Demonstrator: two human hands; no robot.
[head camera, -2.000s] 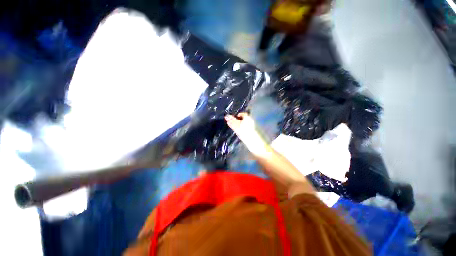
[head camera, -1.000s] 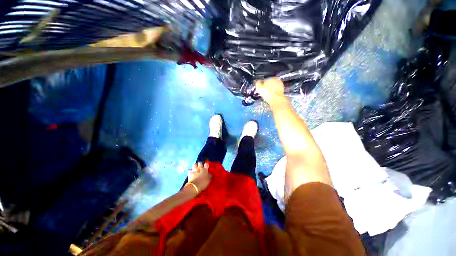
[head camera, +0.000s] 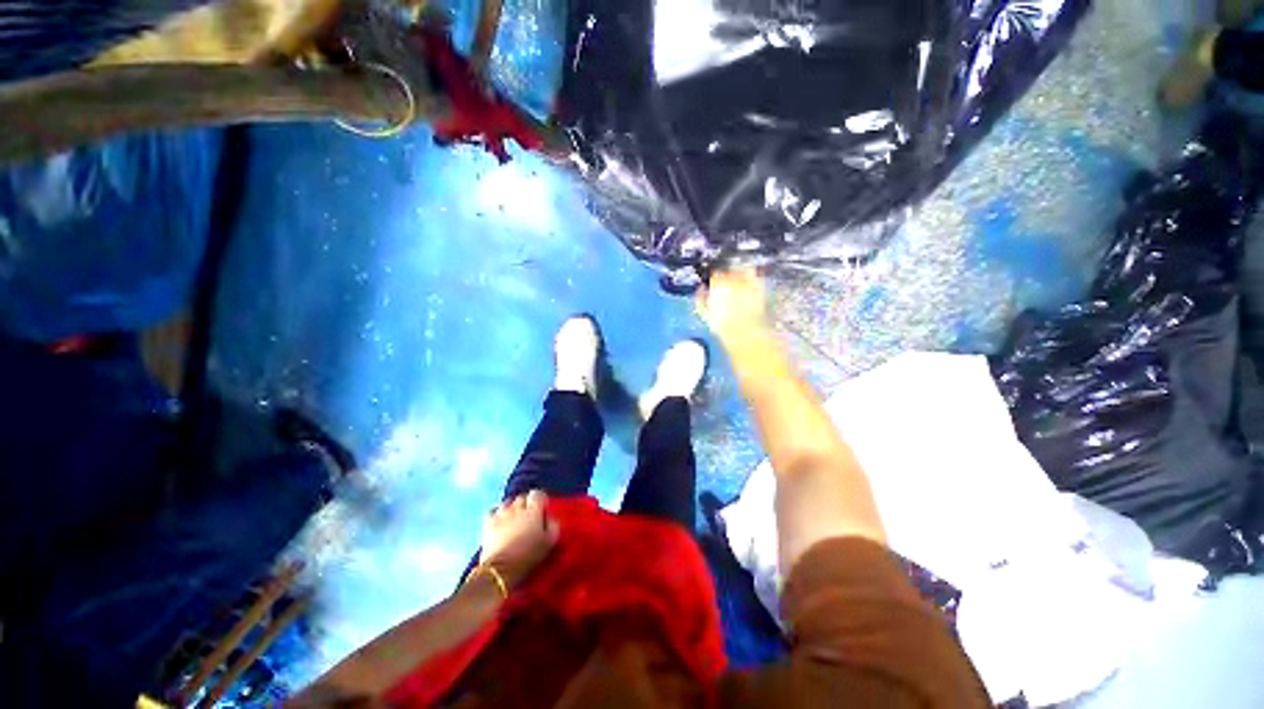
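Note:
A black garment in a clear, glossy poly bag (head camera: 790, 125) fills the top centre, running out of the frame. My right hand (head camera: 732, 294) is shut on its near end, where a black hanger hook (head camera: 681, 281) shows just left of my fingers. My left hand (head camera: 520, 532) rests at my waist on the edge of my red apron (head camera: 631, 575); its fingers are curled, and whether it grips the apron cloth cannot be told.
Bagged black garments (head camera: 1151, 360) are piled at right. A crumpled white sack (head camera: 957, 485) lies on the floor at lower right. A wooden bar (head camera: 208, 111) with dark red cloth (head camera: 478, 104) crosses the upper left. Blue floor (head camera: 416, 291) shows around my feet. Dark blue material (head camera: 111, 513) is at left.
Two seconds ago the view showed white bags and a pole, with my right hand at glossy black material. Over the last second, my right hand and the bagged garment's near end have moved slightly lower in view.

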